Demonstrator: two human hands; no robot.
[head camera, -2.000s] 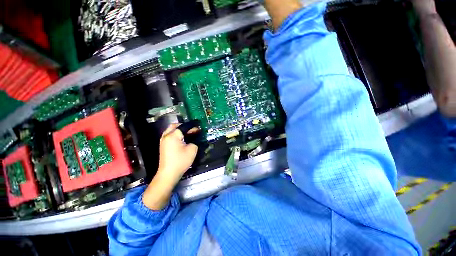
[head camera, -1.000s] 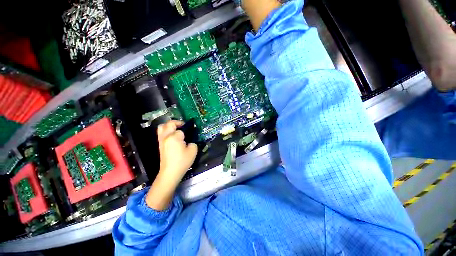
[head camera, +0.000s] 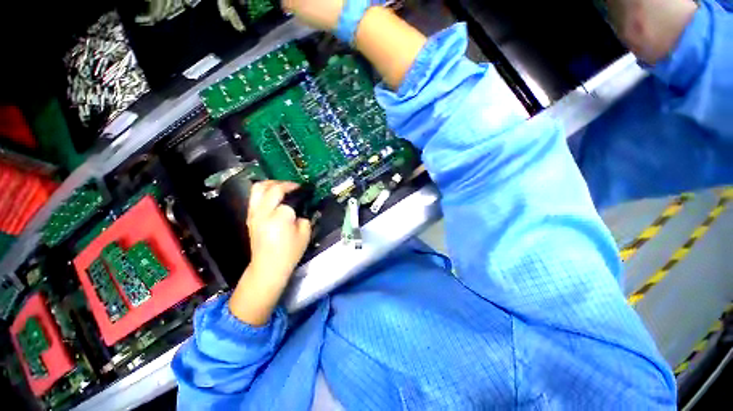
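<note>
The main circuit board (head camera: 281, 132), green with blue-and-silver component rows, lies in a black carrier fixture in front of me. A narrow green edge board (head camera: 255, 79) lies along its far side. My left hand (head camera: 276, 229) rests at the fixture's near left corner, fingers bent, black covers on the fingertips; whether it holds anything is hidden. My right hand (head camera: 317, 11) is at the top edge above the far rail, blurred and partly cut off, with a light blue wrist band; its grip cannot be seen. Clamps (head camera: 352, 223) stick out at the fixture's near edge.
Left, a red foam sheet (head camera: 137, 269) bears small green boards (head camera: 145, 263); a smaller red sheet (head camera: 55, 363) lies beyond. Silver parts (head camera: 104, 74) fill a black bin at the far left. Red sheets (head camera: 22, 189) are stacked at left. Another person's arm (head camera: 655, 28) is at upper right.
The view has shifted, and the fixtures appear further left. My right hand has come back from beyond the top edge, so its wrist band shows. My left hand stays by the fixture corner.
</note>
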